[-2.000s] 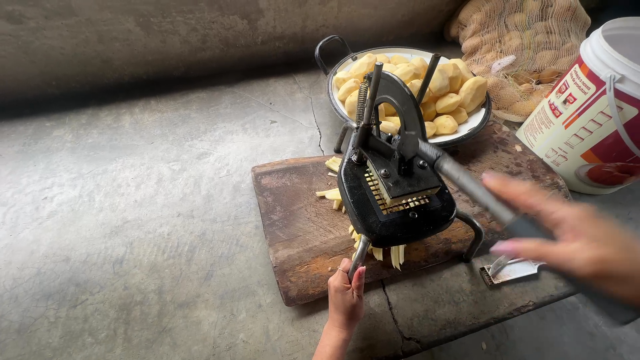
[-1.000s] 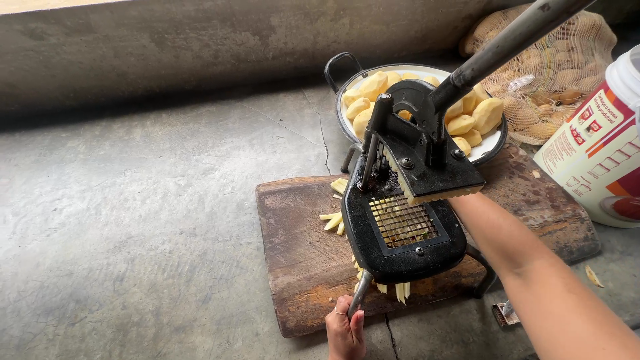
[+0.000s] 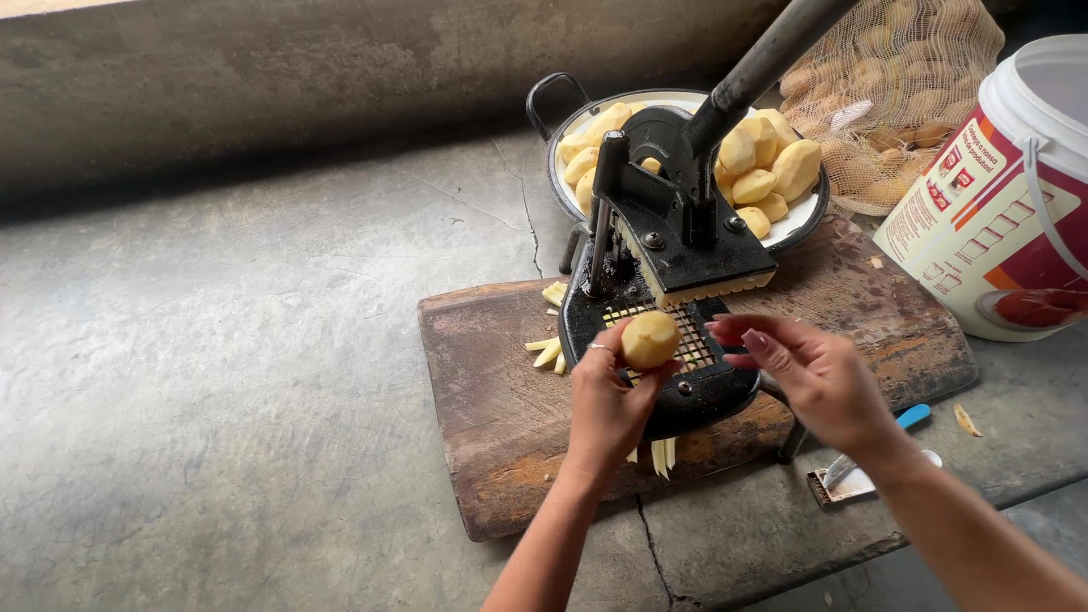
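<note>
My left hand (image 3: 614, 387) grips a peeled potato (image 3: 650, 340) above the cutting grid (image 3: 693, 344) of a black cast-metal potato cutter. Just to the right of the potato, my right hand (image 3: 803, 370) is apart from it, fingers loosely spread with nothing in them. The cutter's toothed pusher block (image 3: 710, 263) is raised, and its lever (image 3: 778, 64) slants up to the right. Cut potato sticks (image 3: 548, 350) lie on the wooden board (image 3: 501, 408) beside and under the cutter. Behind it, a white enamel basin with a dark rim (image 3: 557, 183) holds several peeled potatoes (image 3: 752, 161).
A mesh sack of unpeeled potatoes (image 3: 892, 93) stands at the back right, next to a white plastic bucket (image 3: 960, 212). A blue-handled knife (image 3: 914, 416) and a small grater-like tool (image 3: 837, 484) lie near the concrete counter's front edge (image 3: 816, 571). A wall (image 3: 340, 76) runs behind.
The lever and pusher block have gone up since two seconds ago. My left hand has left the cutter's front leg and now holds a potato. My right hand, earlier at the lever, is now over the grid.
</note>
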